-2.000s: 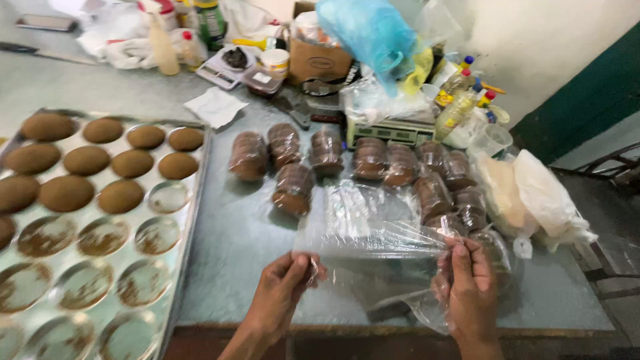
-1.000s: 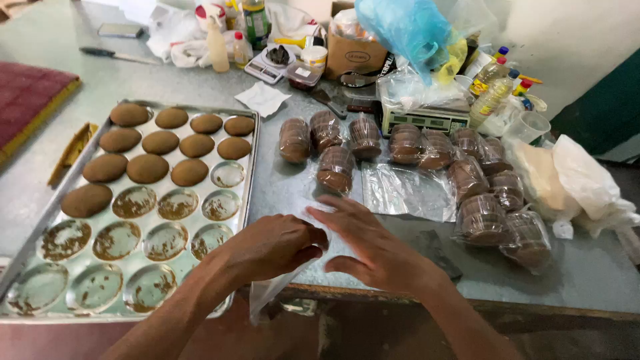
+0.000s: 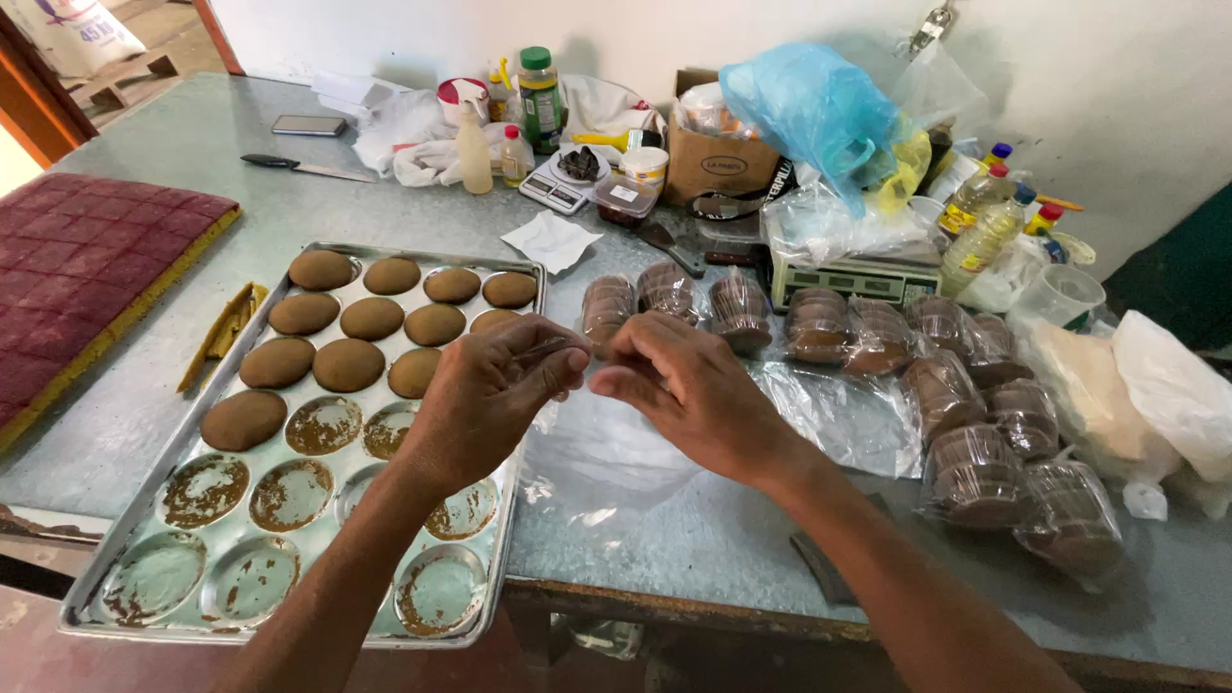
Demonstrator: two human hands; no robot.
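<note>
My left hand (image 3: 510, 385) is closed, thumb against fingers, on the edge of a clear plastic bag (image 3: 602, 472) that hangs below it over the table. Close beside it, fingertips nearly touching it, my right hand (image 3: 688, 385) has bent fingers; whether it grips the film is unclear. Under my left forearm lies a metal muffin tray (image 3: 332, 491), with brown round cakes (image 3: 348, 366) in its upper cups and crumb-stained cups nearer me. Several clear bags of stacked brown cakes (image 3: 818, 325) stand to the right, around a flat pile of clear bags (image 3: 847, 414).
A digital scale (image 3: 857, 279) with bags on it stands behind, beside a cardboard box (image 3: 712, 159). Bottles (image 3: 991, 231) and white bags (image 3: 1174, 395) are at the right. At the left are a knife (image 3: 308, 168), a red quilted slab with yellow edge (image 3: 96, 279) and yellow strips (image 3: 221, 332).
Two seconds ago my hands held a clear bag spread between them, farther right. They are now close together near the tray. The view has shifted, showing more of the table's left side.
</note>
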